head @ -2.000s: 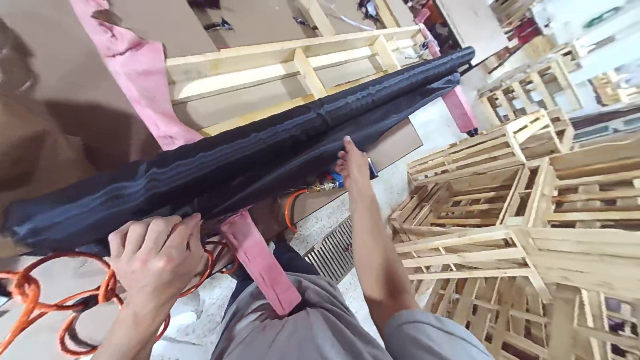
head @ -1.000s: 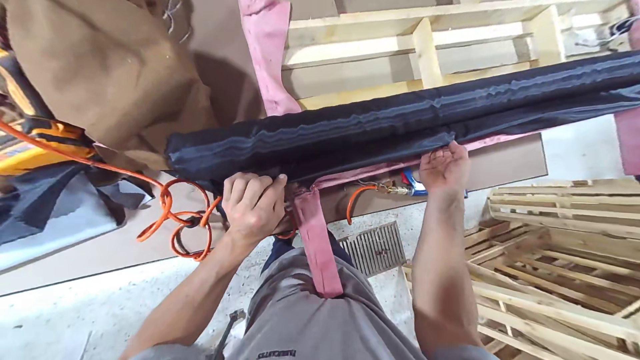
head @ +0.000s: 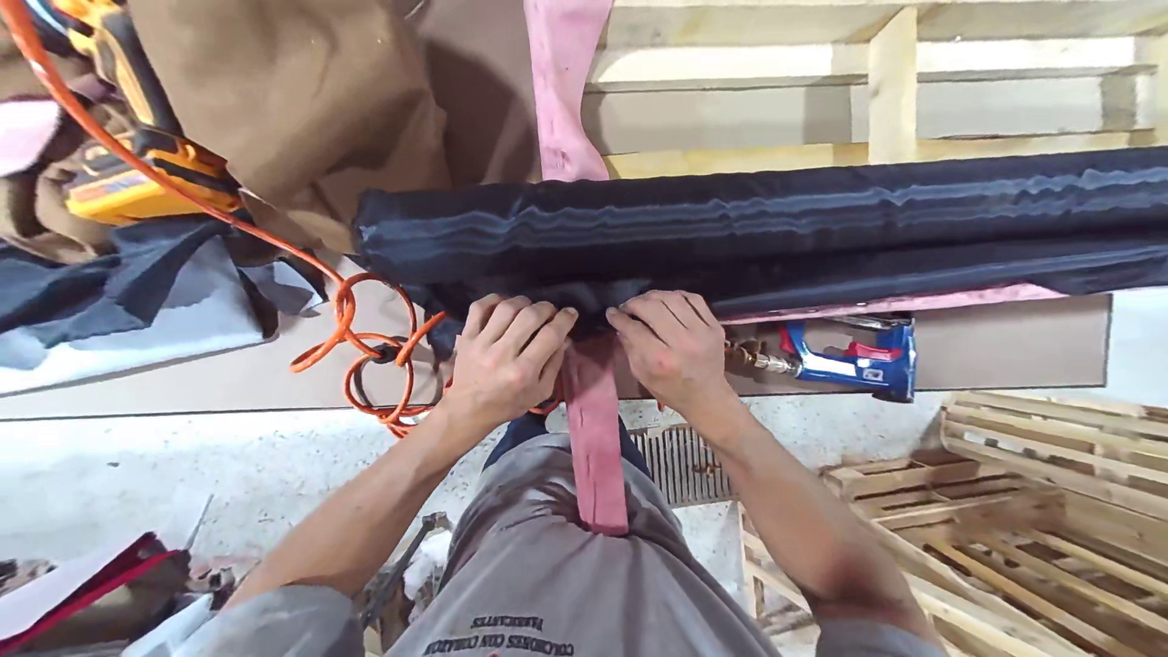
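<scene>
A long piece wrapped in black fabric [head: 639, 219] lies across the view in front of a wooden slatted frame [head: 892, 87]. My left hand [head: 514, 356] and my right hand [head: 671, 347] grip the near edge of the black fabric, close together, with fingertips pinching it on either side of a pink fabric strip [head: 598, 438]. That strip hangs from under the fabric toward my shirt. More pink fabric [head: 568, 91] shows behind the black piece. To the right of my right hand, a blue staple gun [head: 858, 356] lies on the table with a hose fitting attached.
Coiled orange air hose [head: 351, 328] lies beside my left hand. A yellow and black power tool [head: 151, 173], brown fabric [head: 292, 109] and dark and grey fabric scraps [head: 164, 292] are at the left. Wooden pallet-like frames [head: 1013, 511] stand on the floor at the lower right.
My right hand has moved left along the fabric edge, from well apart to close beside my left hand. Both hands now pinch the edge. The view has shifted toward the left end.
</scene>
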